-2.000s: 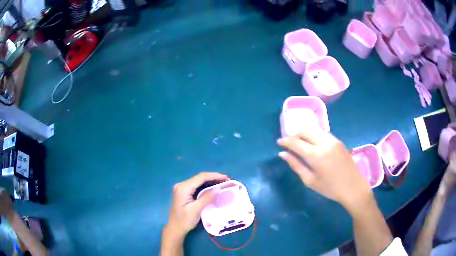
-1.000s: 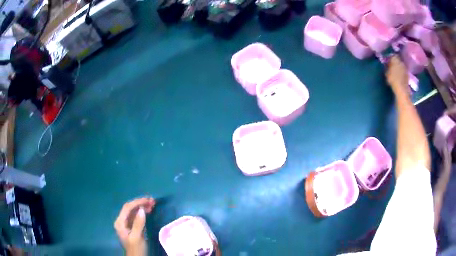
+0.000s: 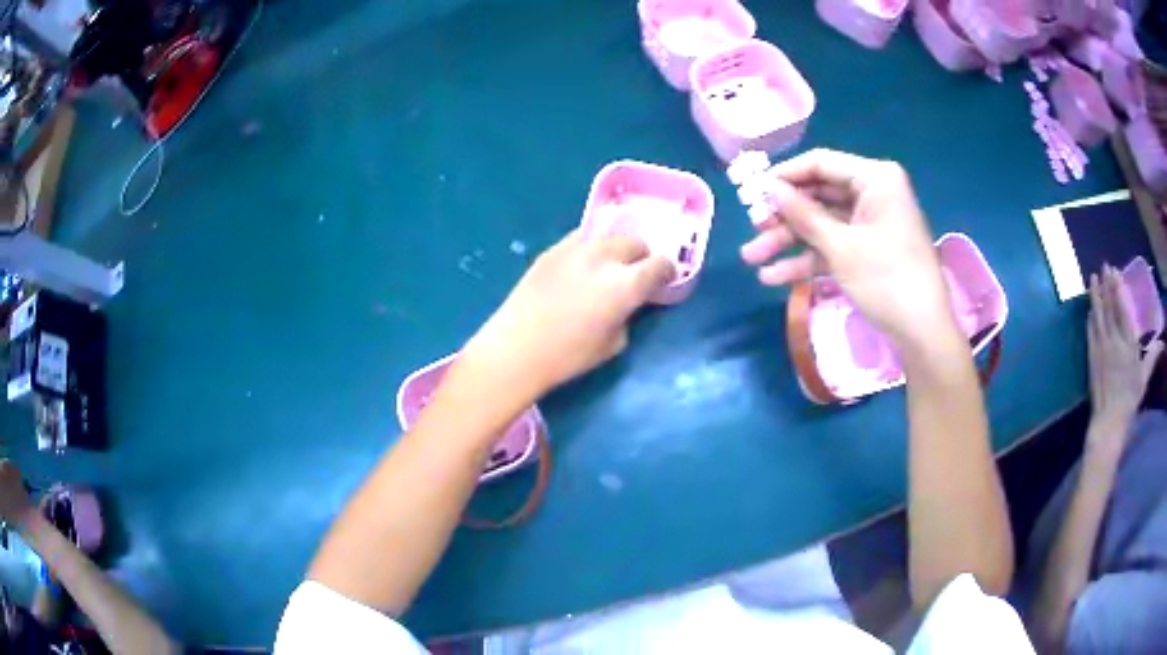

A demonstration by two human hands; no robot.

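Observation:
My right hand [image 3: 851, 230] holds a pale pink knobbly button piece [image 3: 753, 184] between thumb and fingertips, above the bench. My left hand [image 3: 570, 301] is on a pink housing [image 3: 650, 179], its fingers over the near wall and reaching inside. The housing sits open side up, with dark slots inside at its right. A strapped housing [image 3: 416, 386] with a brown loop lies under my left forearm, partly hidden. Two more housings stand behind my right hand; the nearer one has a brown strap [image 3: 802, 343].
Two joined-looking housings [image 3: 755, 102] stand at the back. Stacked housings and loose button pieces [image 3: 1052, 138] lie at the far right. A white sheet with a black rectangle [image 3: 1060, 253] and a neighbour's hand [image 3: 1111, 352] are at the right. A black box [image 3: 58, 371] stands left.
My right hand has come back from the far-right pile with a button piece. My left hand has moved from the bench onto the middle housing. The view has shifted.

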